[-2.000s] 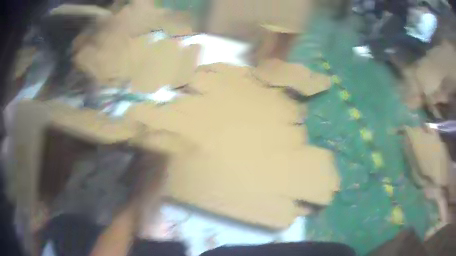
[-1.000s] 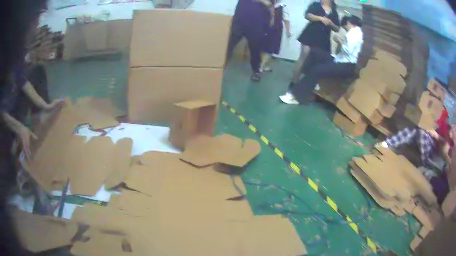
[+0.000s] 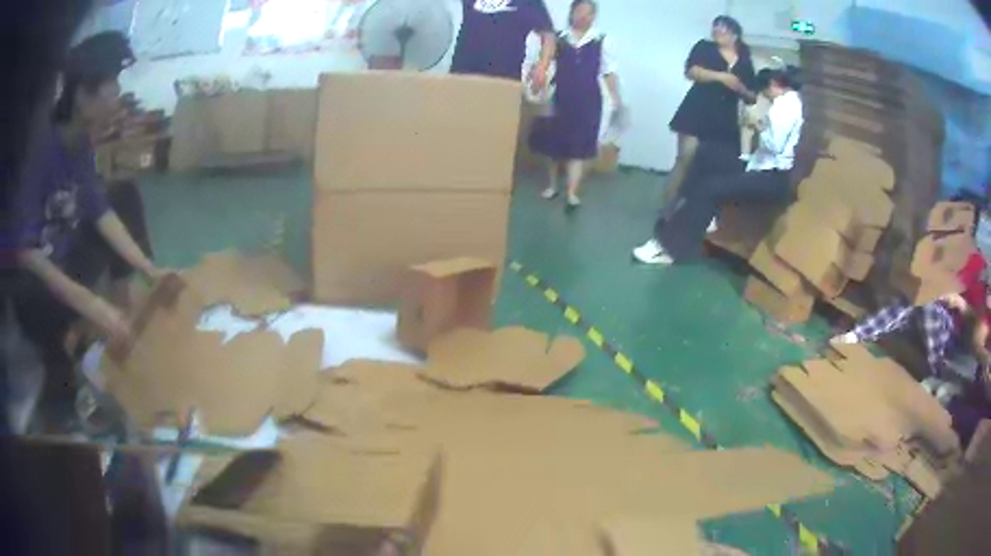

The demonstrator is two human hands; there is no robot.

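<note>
Flat brown box blanks (image 3: 522,434) lie in front of me, with slotted edges and rounded flaps. A brown carton with standing walls (image 3: 326,478) is at the bottom, left of centre, cut off by the lower edge. A small open folded carton (image 3: 443,310) stands beyond the blanks on the white ground sheet (image 3: 337,323). Neither of my hands can be made out in the view.
A person at the left (image 3: 65,228) handles another blank (image 3: 201,369). Two stacked large cartons (image 3: 413,185) stand ahead. Several people are at the back. Yellow-black tape (image 3: 619,358) crosses the green floor. Stacked blanks (image 3: 864,407) lie at the right beside a seated person.
The view has lifted, showing more of the far wall and a fan. The carton with standing walls has come into view at the bottom. The person in the purple dress shows more fully.
</note>
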